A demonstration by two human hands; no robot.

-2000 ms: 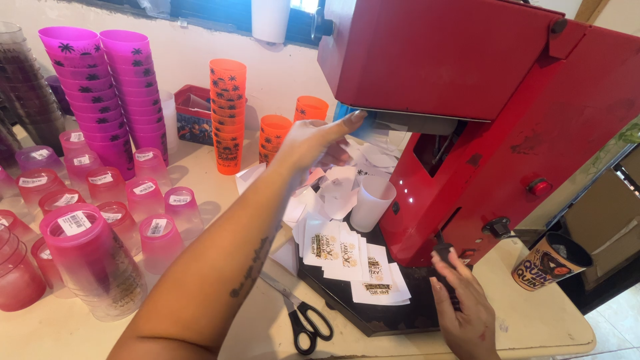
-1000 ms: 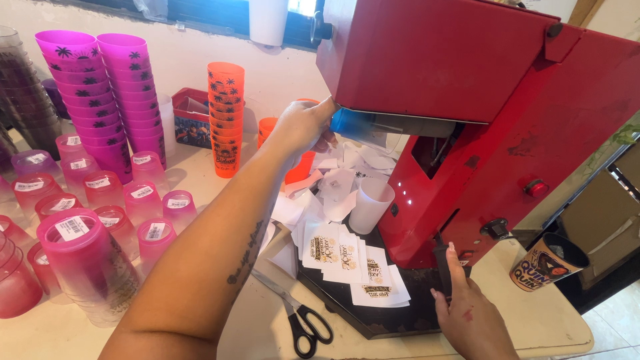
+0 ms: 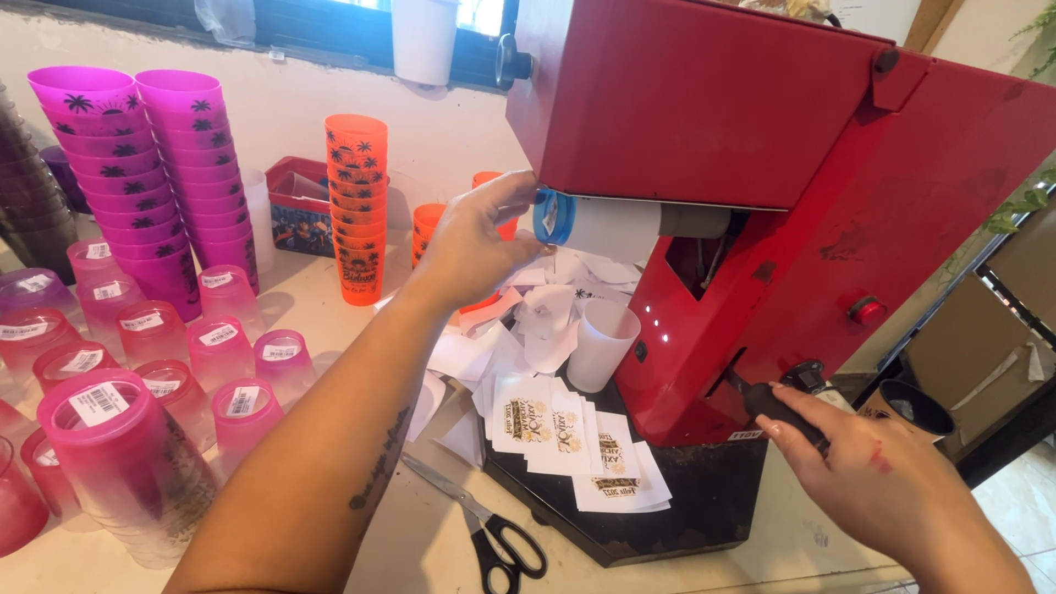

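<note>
My left hand has its fingers on the blue base of a plastic cup, which lies sideways under the box of a red heat press machine. White paper covers the cup's side. My right hand is closed around the black lever handle at the machine's side. Printed transfer papers lie overlapped on the black machine base, near a frosted white cup. Black-handled scissors lie partly spread on the table.
Stacked magenta cups and orange cups stand behind. Many pink cups stand upside down at left. Paper scraps lie between them and the machine. A red box stands near the wall; a printed cup is at right.
The blue-based cup, blurred before, now shows clearly under the press with white paper around it. My right hand, fingers raised by the lever before, has closed on its handle.
</note>
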